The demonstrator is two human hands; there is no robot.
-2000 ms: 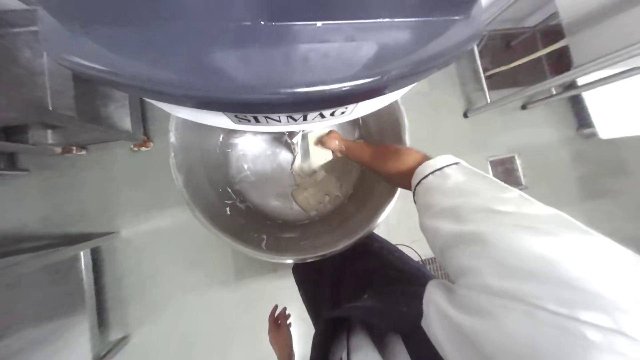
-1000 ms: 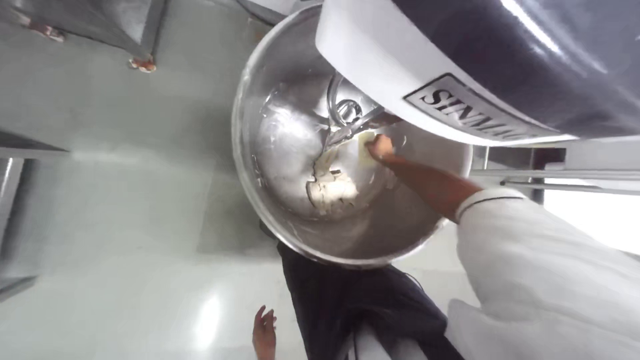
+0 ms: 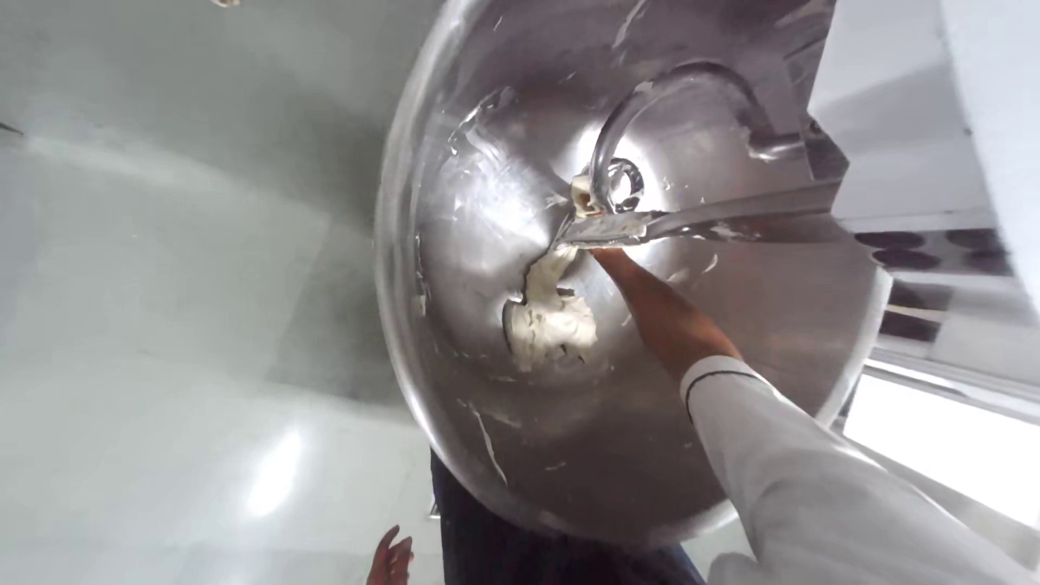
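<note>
My right hand (image 3: 605,257) is deep inside a large stainless steel mixer bowl (image 3: 561,471), mostly hidden under a metal bar (image 3: 609,231) smeared with pale dough or batter. Just beyond the bar, by the hidden fingers, shows a small cream-coloured piece (image 3: 582,195); whether the hand grips it cannot be seen. A curved metal mixing hook (image 3: 621,114) arches above the bowl's centre. A lump of pale dough (image 3: 554,329) hangs below and left of the bar, and thin smears mark the bowl wall. My left hand (image 3: 392,559) is outside the bowl at the bottom edge, fingers apart, holding nothing.
The white housing of the mixer (image 3: 894,130) juts over the bowl from the right. Grey floor (image 3: 162,325) lies to the left. My dark apron (image 3: 520,548) is close against the bowl's near rim.
The view has turned and come closer over the bowl. My right hand, seen earlier with a pale piece in its fingers, has gone behind the metal bar.
</note>
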